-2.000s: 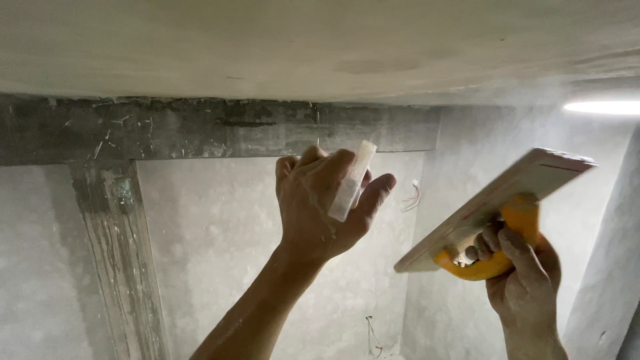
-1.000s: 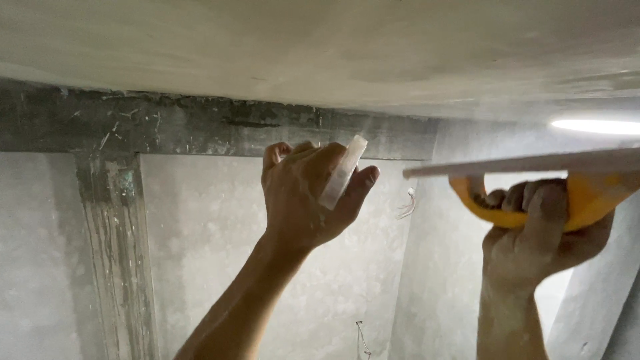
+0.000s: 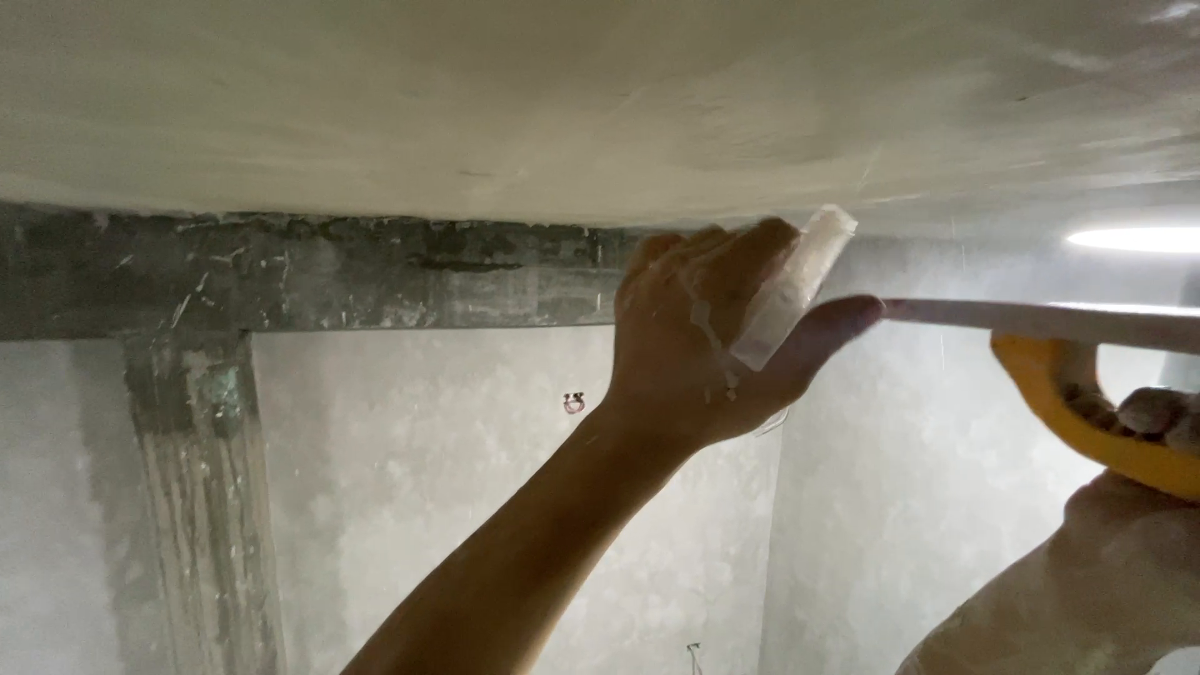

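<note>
My left hand (image 3: 712, 323) is raised just below the plastered ceiling (image 3: 525, 122), near the middle of the view. It grips a pale, translucent flat piece (image 3: 795, 286), probably a tool's handle; the rest is hidden behind the fingers. At the right edge my right hand (image 3: 1158, 422) is wrapped around the yellow handle (image 3: 1045, 375) of a flat plastering float (image 3: 1031, 317). The float's board lies nearly level, seen edge-on, its underside towards the hand. Its left end meets or overlaps my left thumb in view; whether they touch I cannot tell.
A dark, scuffed beam (image 3: 422, 281) runs under the ceiling, with a streaked post (image 3: 202, 487) below it on the left. Grey walls (image 3: 422, 450) stand behind. Wires (image 3: 574, 403) stick out of the wall, and a bright light (image 3: 1139, 239) shines at the right.
The float was tilted two seconds ago and is now nearly level. My left hand has kept its hold on the pale piece and now appears nearer the float.
</note>
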